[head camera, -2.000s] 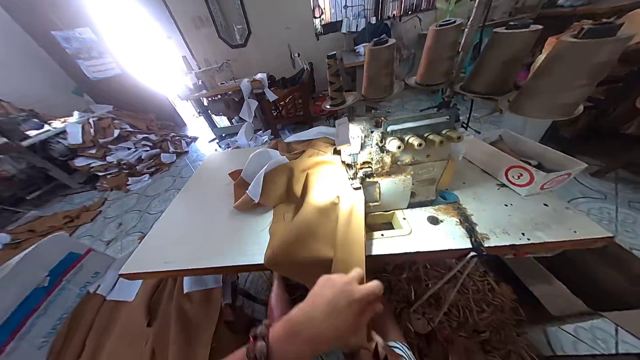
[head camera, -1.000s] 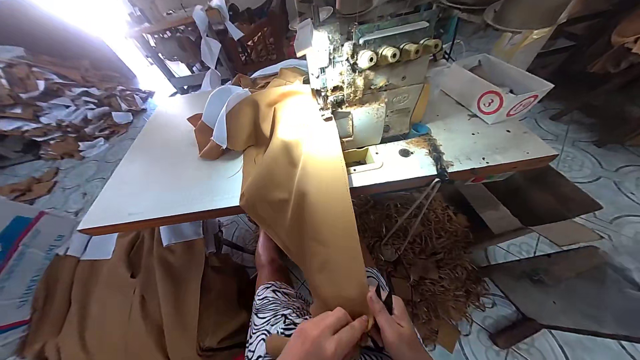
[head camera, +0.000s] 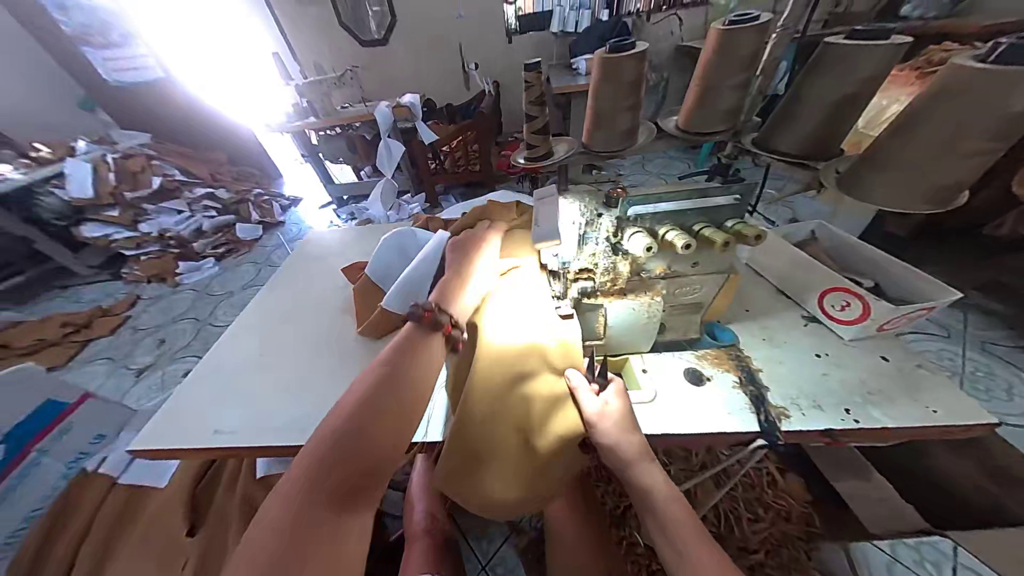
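Tan fabric (head camera: 516, 400) lies over the front of the white sewing table and hangs past its edge, its right side along the overlock sewing machine (head camera: 640, 272). My left hand (head camera: 476, 252), with a beaded bracelet at the wrist, rests on the far part of the fabric, left of the machine head; its fingertips are partly hidden. My right hand (head camera: 604, 404) holds small dark thread snips (head camera: 596, 372), points up, and touches the fabric's right edge just in front of the machine. White and brown cloth pieces (head camera: 400, 268) lie folded left of my left hand.
Large thread cones (head camera: 616, 96) stand behind the machine. A white open box (head camera: 856, 280) sits on the table's right side, near a blue round thing (head camera: 718, 334). Brown trimmings (head camera: 720, 512) are heaped below the table edge. Scraps (head camera: 176, 208) cover the floor at left.
My left hand has moved from the fabric's near end up to its far part. My right hand has moved from the near end to beside the machine. The view has shifted.
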